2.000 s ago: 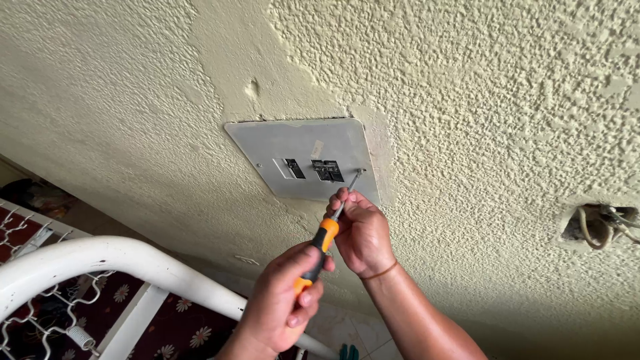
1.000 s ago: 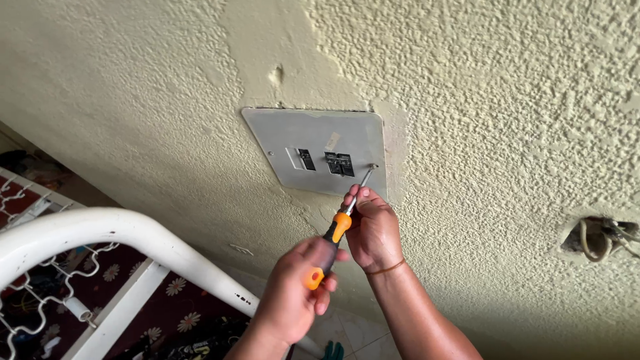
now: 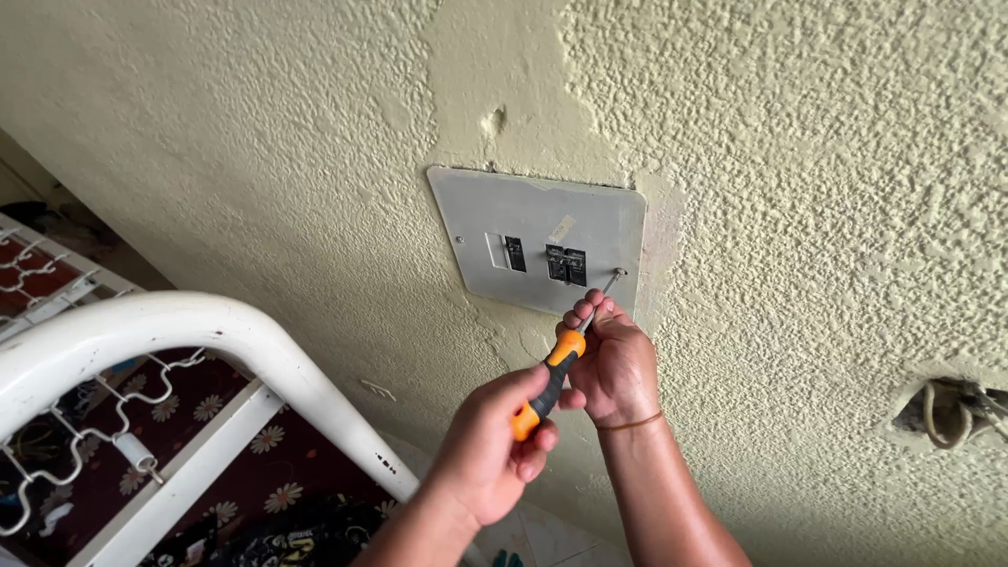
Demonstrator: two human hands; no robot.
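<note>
My left hand (image 3: 492,441) grips the orange and black handle of a screwdriver (image 3: 557,374). Fingers of my right hand (image 3: 618,362) pinch its metal shaft just below the tip. That tip meets a screw (image 3: 620,272) at the right edge of a grey metal breaker panel cover (image 3: 504,201) on the wall. Black circuit breakers (image 3: 566,264) show through a cutout, and a single breaker (image 3: 514,253) shows in another cutout to the left. A second screw (image 3: 460,239) sits near the cover's left edge.
Rough cream plaster wall (image 3: 787,157) surrounds the cover. At lower left stands a white metal bed frame (image 3: 197,323) with wire springs (image 3: 102,433), above a dark floral fabric (image 3: 268,437). Cables (image 3: 945,413) stick out of a hole in the wall at right.
The screwdriver stays at the right screw while my left hand shifts its grip around the handle. My right hand keeps its fingers on the shaft.
</note>
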